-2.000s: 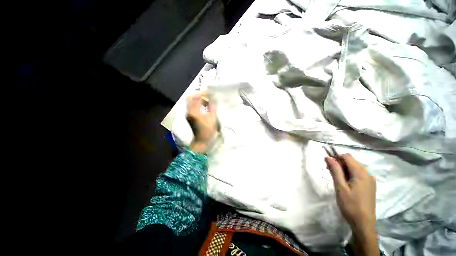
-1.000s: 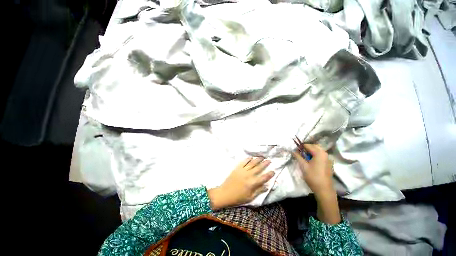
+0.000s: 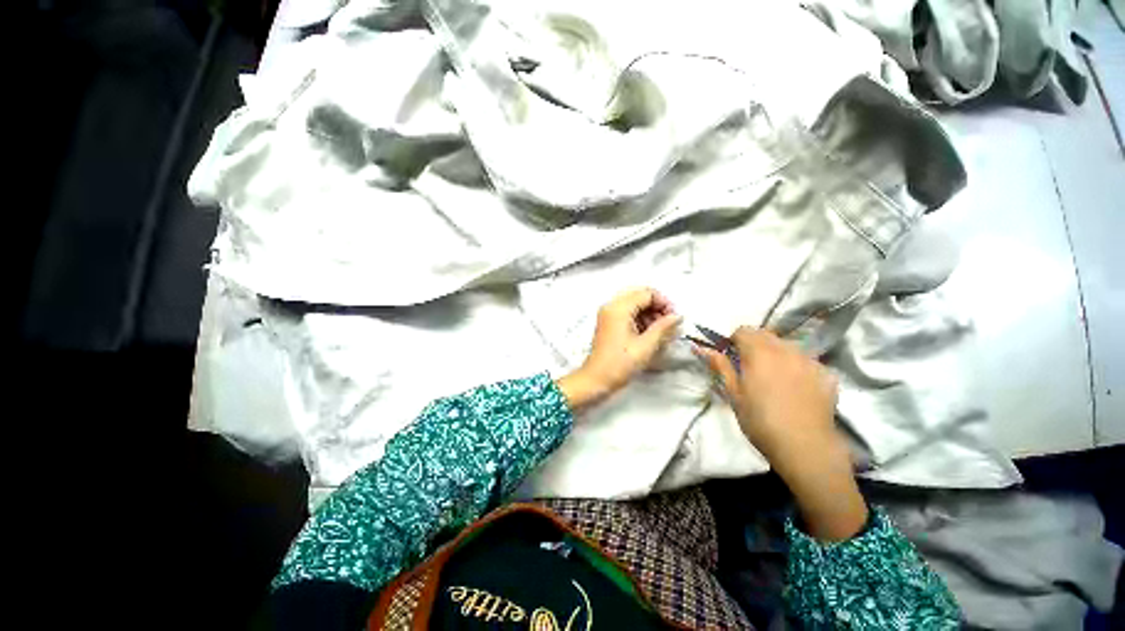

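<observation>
A large off-white garment point(image 3: 407, 247) lies bunched and folded on the white table in front of me. My right hand point(image 3: 777, 388) holds small dark thread snips point(image 3: 716, 340), their pointed blades facing left toward my left fingertips. My left hand point(image 3: 632, 339) is just left of the blades, thumb and fingertips pinched together over the cloth. A thread between them is too fine to make out, so I cannot tell what the left fingers pinch.
The white table point(image 3: 1018, 284) shows at the right, with its front edge at the lower right. More pale garments point(image 3: 1012, 49) are heaped at the back right. Grey cloth point(image 3: 1024, 555) lies lower down beside the table. The left side is dark.
Since a second ago my left hand has risen from lying flat on the cloth to a pinch near the blades. The snips have moved slightly up and left. Earlier, the view shifted rightward.
</observation>
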